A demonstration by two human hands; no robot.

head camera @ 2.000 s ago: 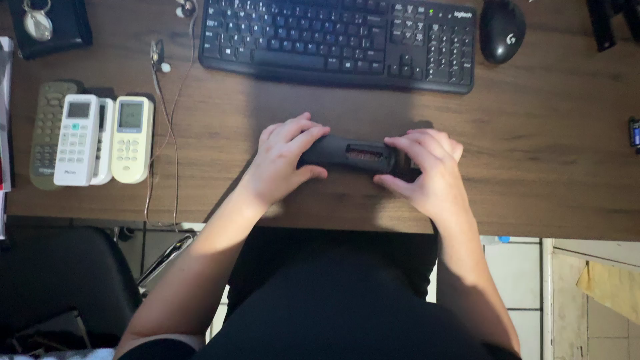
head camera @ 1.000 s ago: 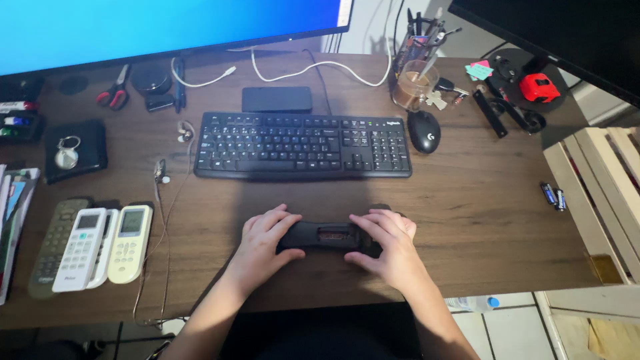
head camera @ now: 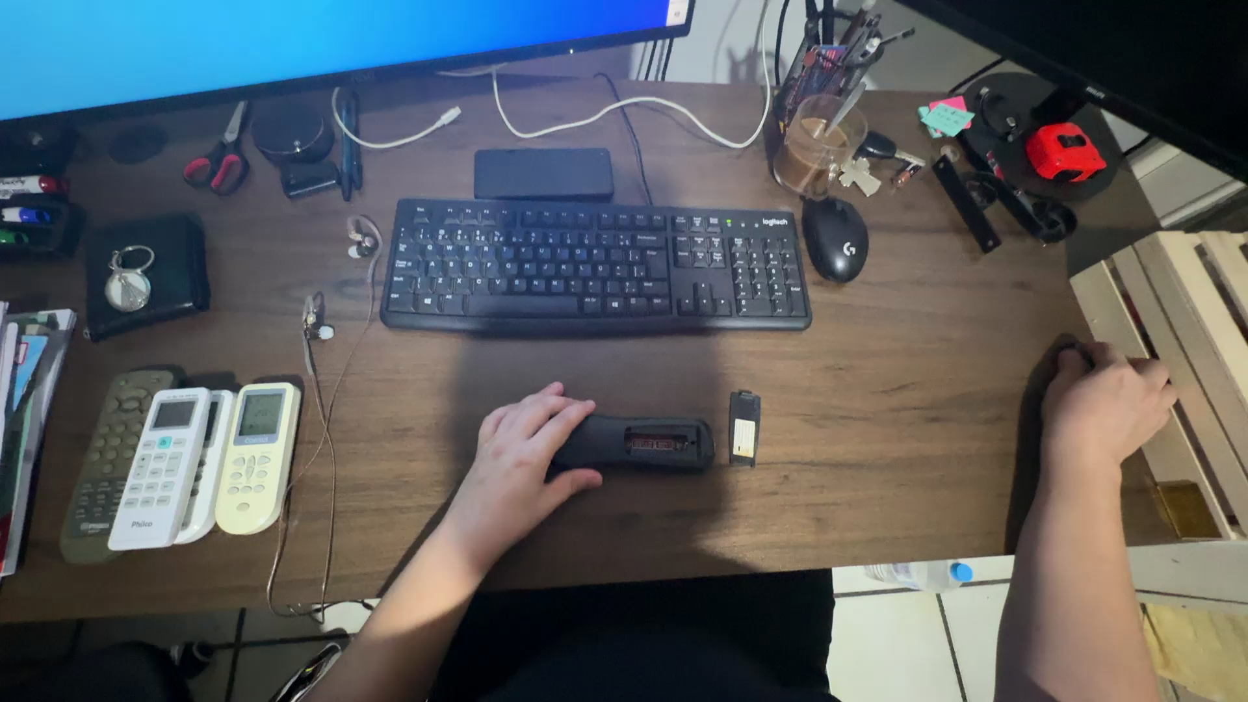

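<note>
A black remote control [head camera: 609,444] lies back up on the wooden desk, its battery compartment uncovered. My left hand [head camera: 531,458] rests on its left end, fingers over the top edge and thumb below. Just right of the remote, apart from it, lies its battery cover [head camera: 744,429], with a pale label inside. At the desk's right side, my right hand [head camera: 1107,405] is down on the desktop with bent fingers. The batteries seen there earlier are hidden, and whether the fingers grip them cannot be told.
A black keyboard [head camera: 595,265] and mouse [head camera: 836,240] lie beyond the remote. Several other remotes [head camera: 258,458] and tangled earphones [head camera: 327,390] are at left. A glass cup [head camera: 819,146] stands behind the mouse. A slatted wooden crate [head camera: 1170,322] borders the right side.
My right hand has left the remote and moved far right, to where batteries lay a second ago. The battery cover now lies beside the remote. My left hand stays at the remote's left end.
</note>
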